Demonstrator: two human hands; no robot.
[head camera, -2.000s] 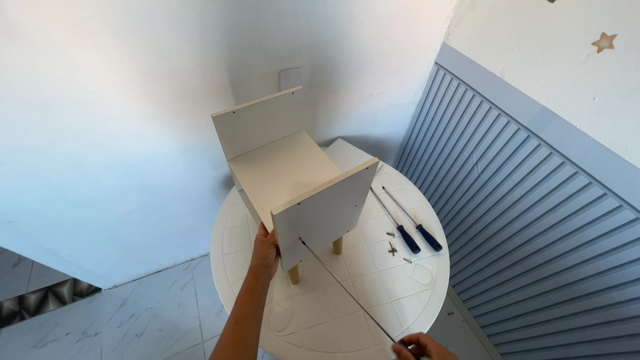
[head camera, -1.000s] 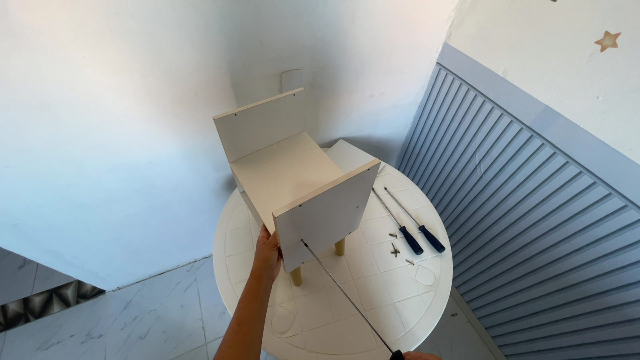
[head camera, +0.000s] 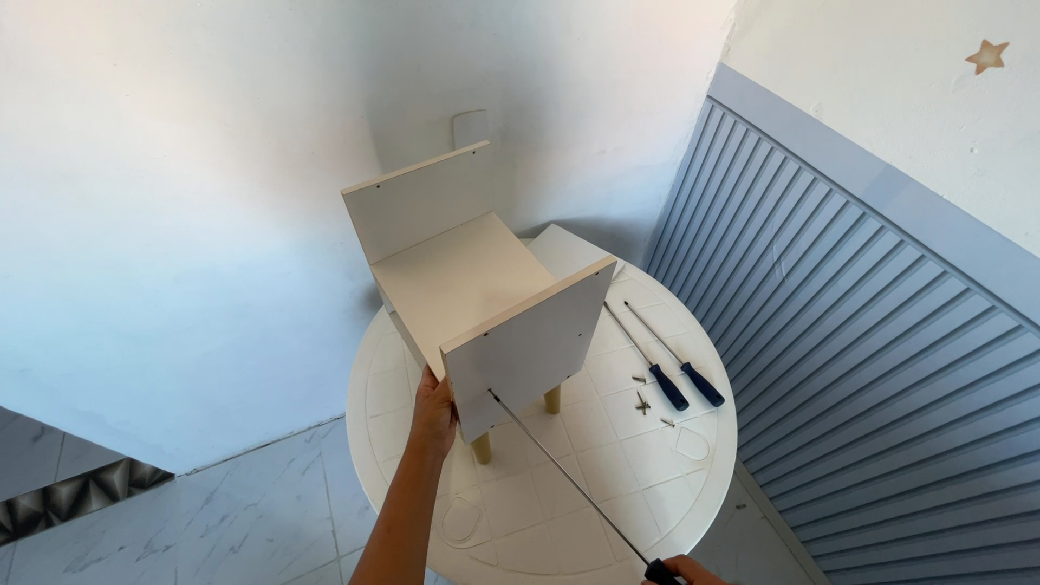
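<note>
A small white panel furniture unit (head camera: 467, 284) stands on short wooden legs on a round white plastic table (head camera: 536, 536). My left hand (head camera: 436, 414) grips its near lower corner, beside the near side panel (head camera: 528, 357). At the bottom edge of the view, my right hand (head camera: 691, 571) is closed on the dark handle of a long-shafted screwdriver (head camera: 569, 478). The tip of that screwdriver meets a screw or hole low on the left part of the near panel; which one, I cannot tell. Small dark holes show near the panel's edges.
Right of the unit lie two screwdrivers with dark blue handles (head camera: 668, 387) (head camera: 703, 384) and several loose screws (head camera: 643, 404). A white board (head camera: 569, 250) rests behind the unit. Walls meet behind the table, with blue ribbed panelling (head camera: 877, 341) on the right.
The fingers of my right hand have shifted on the screwdriver's handle, and the hand sits lower in view than two seconds ago. My left hand keeps its hold on the unit.
</note>
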